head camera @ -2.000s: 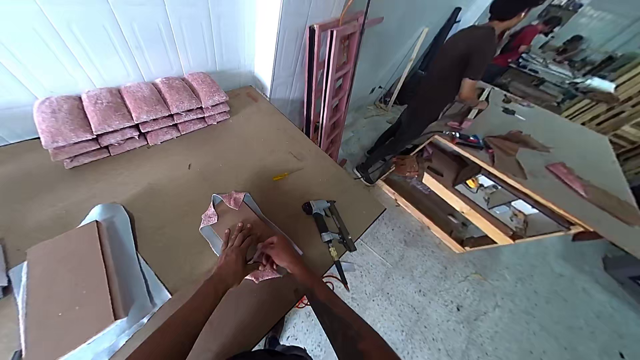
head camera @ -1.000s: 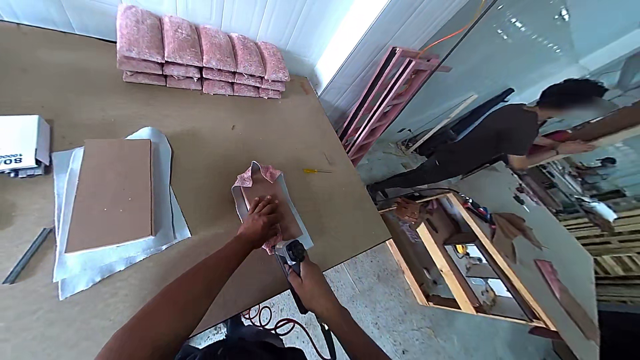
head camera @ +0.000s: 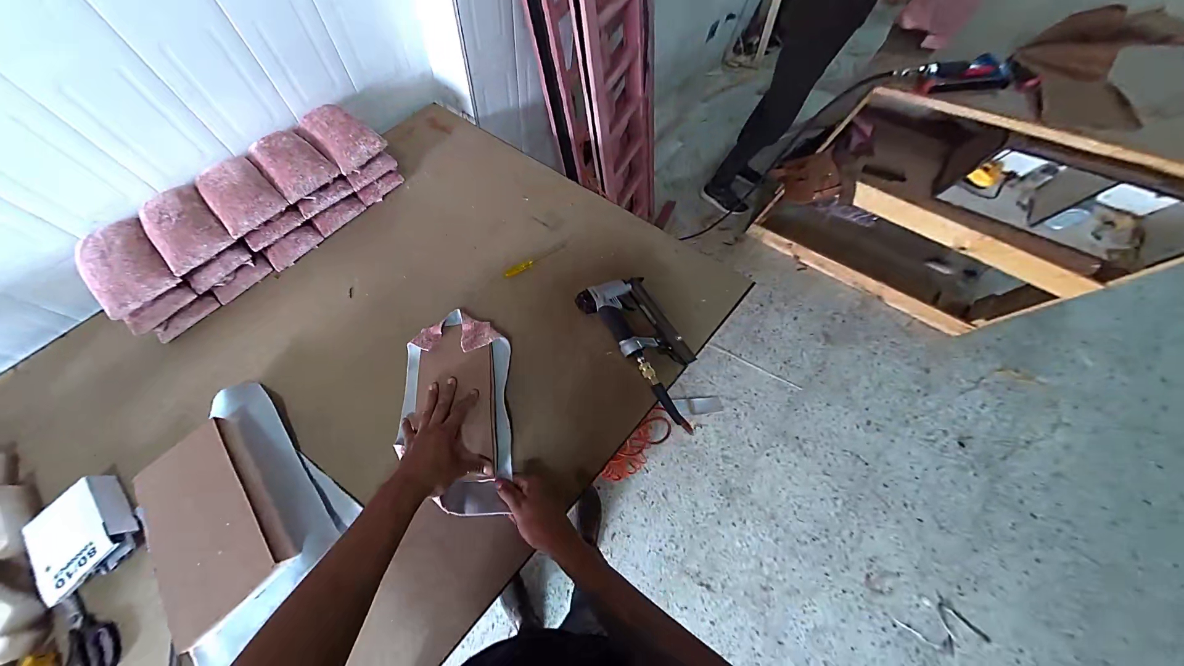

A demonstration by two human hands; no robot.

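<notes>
A small brown board (head camera: 467, 377) lies on a piece of pink fabric with a pale backing (head camera: 502, 388), its far corners folded over the board. My left hand (head camera: 444, 439) presses flat on the board with fingers spread. At the near right corner, my right hand (head camera: 536, 509) pinches the fabric edge between thumb and fingers. To the right, a pneumatic stapler (head camera: 629, 324) with an air hose fitting rests on the table, touched by neither hand. A yellow-handled tool (head camera: 519, 268) lies farther back.
Stacked pink padded pieces (head camera: 245, 199) stand along the wall. Larger brown boards (head camera: 208, 536) on pale-backed fabric, a white box (head camera: 79, 536) and scissors (head camera: 92, 638) are at left. A coiled orange hose (head camera: 638, 449) hangs by the table edge (head camera: 717, 324). A person's leg (head camera: 786, 92) shows beyond, near a wooden frame (head camera: 962, 240).
The stapler, in my right hand one second ago, now lies on the table. My right hand has moved to the fabric's near edge. The view has shifted.
</notes>
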